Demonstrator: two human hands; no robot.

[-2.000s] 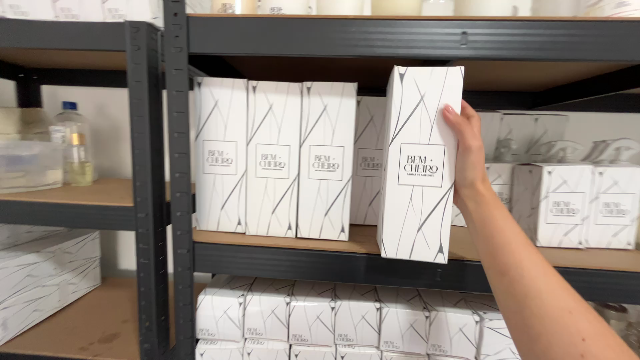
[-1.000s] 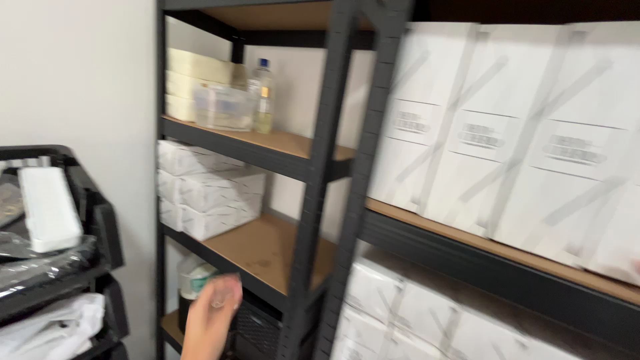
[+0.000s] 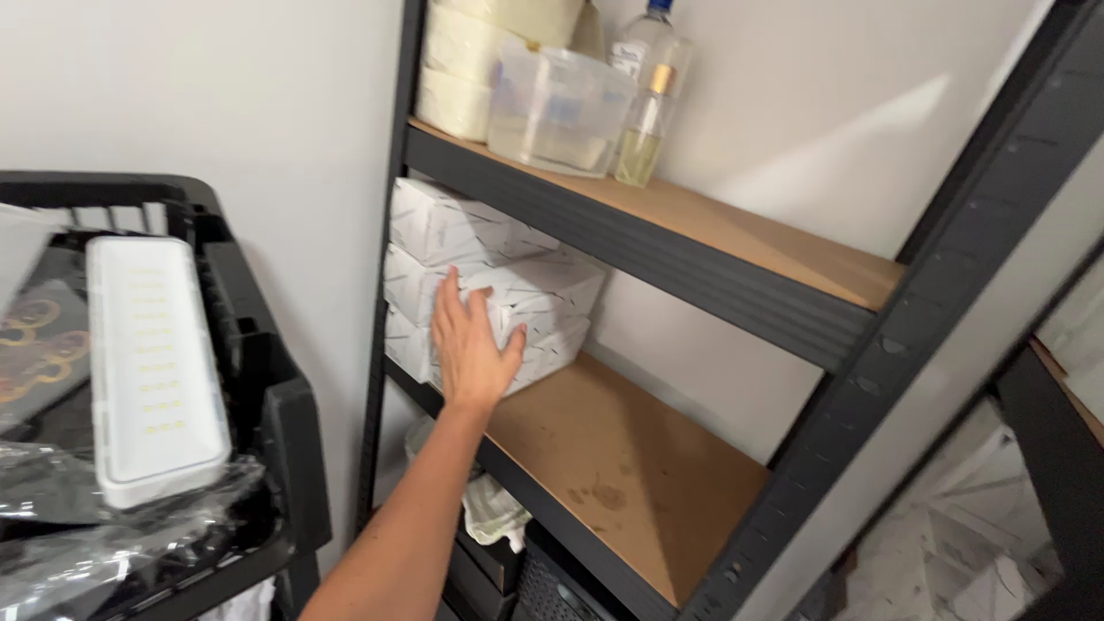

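Fingers spread, my left hand is at the front of stacked white cardboard boxes with dark line patterns, on the middle shelf of a dark metal rack. Its fingertips overlap the front boxes; whether they touch them I cannot tell. The thumb points up on the right side of the hand, and nothing is held in it. The stack stands at the left end of the brown shelf board. My right hand is out of view.
Above, a clear plastic container and a glass bottle stand on the upper shelf. At left, a black plastic basket holds a long white lamp-like case and plastic film. A rack upright slants on the right.
The view has swung left to the side rack. The right hand, earlier on a tall white box, has left the view. The left hand has moved up to the stacked boxes.
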